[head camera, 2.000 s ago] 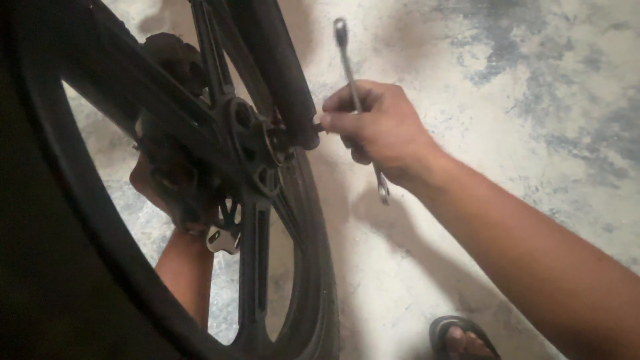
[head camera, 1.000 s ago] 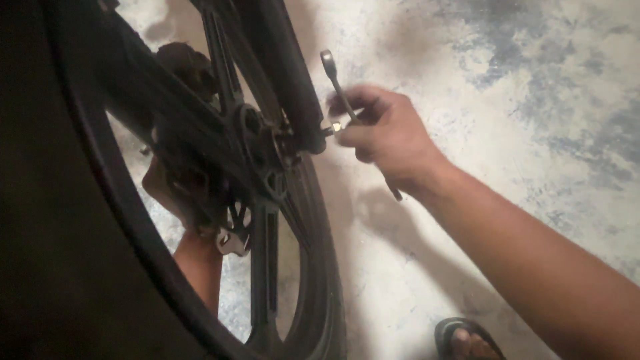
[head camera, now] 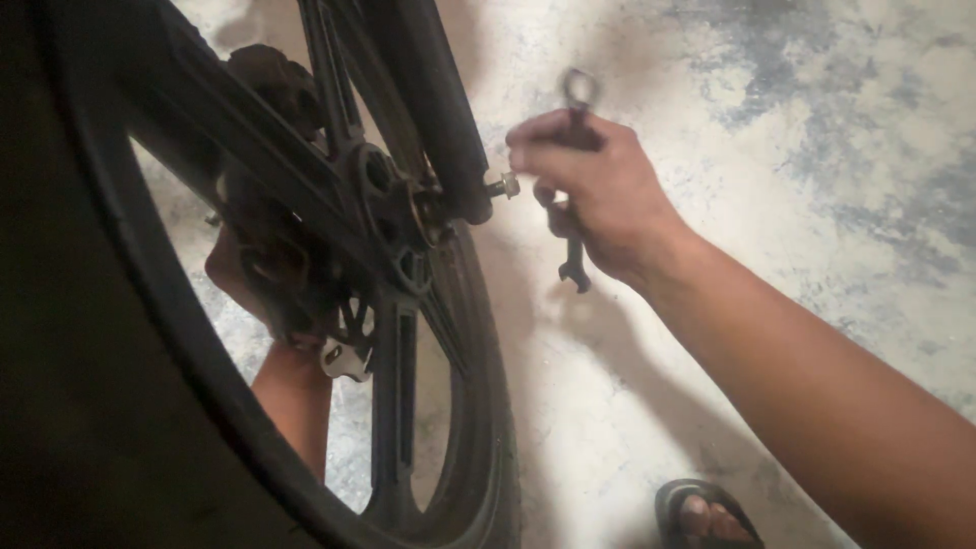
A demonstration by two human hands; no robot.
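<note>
A combination wrench (head camera: 574, 263) is held in my right hand (head camera: 610, 183), its ring end up and its open end down; the fingers are blurred. Just left of those fingertips, apart from them, an axle bolt (head camera: 505, 185) sticks out of the lower end of a dark fork leg (head camera: 457, 152). That leg stands beside the hub (head camera: 393, 206) of a black spoked wheel (head camera: 393, 404). Behind the wheel, my left hand (head camera: 232, 267) is at the dark brake caliper or similar part (head camera: 282, 259); its fingers are mostly hidden. A pale metal bracket (head camera: 345, 361) shows near the left wrist.
The tyre and rim (head camera: 191, 374) fill the left side and partly block the view of the left arm. A mottled concrete floor (head camera: 801, 191) lies below. A sandalled foot (head camera: 705, 515) is at the bottom right.
My right hand was at the bolt and has come away from it to the right, still with the wrench. More of the bolt's head now shows. My left hand stays behind the wheel.
</note>
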